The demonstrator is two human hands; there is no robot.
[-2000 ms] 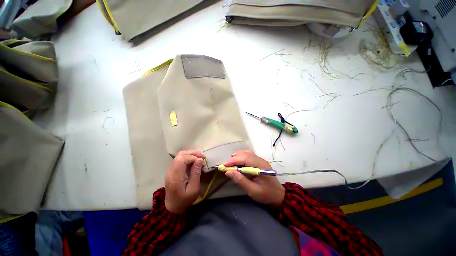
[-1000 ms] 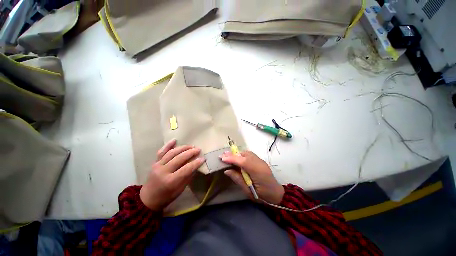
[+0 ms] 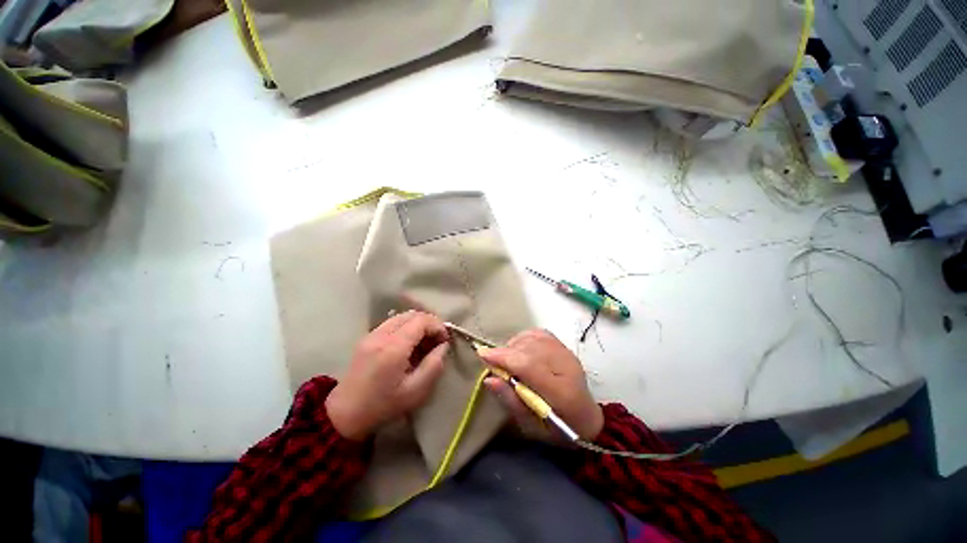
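Observation:
The beige sewn bag panel point(image 3: 321, 286) lies on the table in front of me, with a grey hook-and-loop patch point(image 3: 445, 216) near its far edge and yellow edge piping point(image 3: 458, 433) at its near right. My left hand point(image 3: 394, 366) pinches a fold of the cloth near its middle. My right hand point(image 3: 543, 380) holds the pale yellow thread burner point(image 3: 520, 395) like a pen, its thin tip pointing left at the fold beside my left fingertips. The exact contact point is too small to tell. The small yellow label is not visible.
A green-handled awl point(image 3: 594, 299) lies right of the panel. The burner's cord point(image 3: 742, 408) runs right across the table point(image 3: 212, 361). Other beige pieces point(image 3: 366, 42) lie at the back and left. Thread scraps point(image 3: 785, 170), a power strip point(image 3: 816, 117) and a white machine point(image 3: 922, 74) are at right.
My left hand has gone from lying flat on the cloth to pinching a fold. The burner tip has swung left to that fold. The panel's near part has been folded up, and the label is no longer visible.

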